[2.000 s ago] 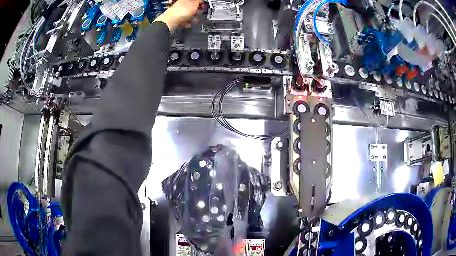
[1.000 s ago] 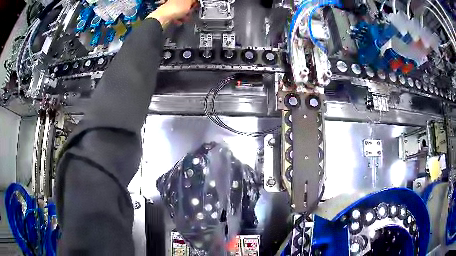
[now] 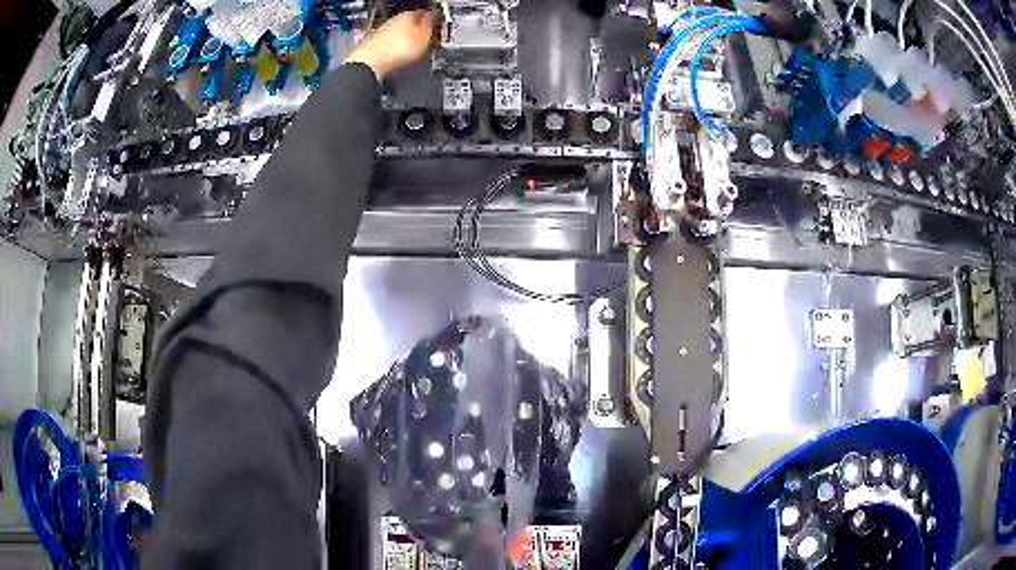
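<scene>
My left hand is bare and reaches in over the machine at the top, beside the silver station tooling. Its fingertips are small and blurred near a dark fixture, so I cannot tell whether they hold anything. The grey-sleeved arm crosses the left of the view, over the conveyor track, which carries round black parts with pale centres. My right hand is not in view. A clear parts bag full of black parts lies at the bottom centre.
The feed track runs from the large blue vibratory bowl up to the conveyor. Smaller blue bowls are at the lower left. A cable coil hangs over the metal ledge. Blue air tubing arches at the top.
My left hand has shifted slightly and its fingers point more upward beside the tooling. The metal heads at the feed track's upper end now cover the two round parts seen there before.
</scene>
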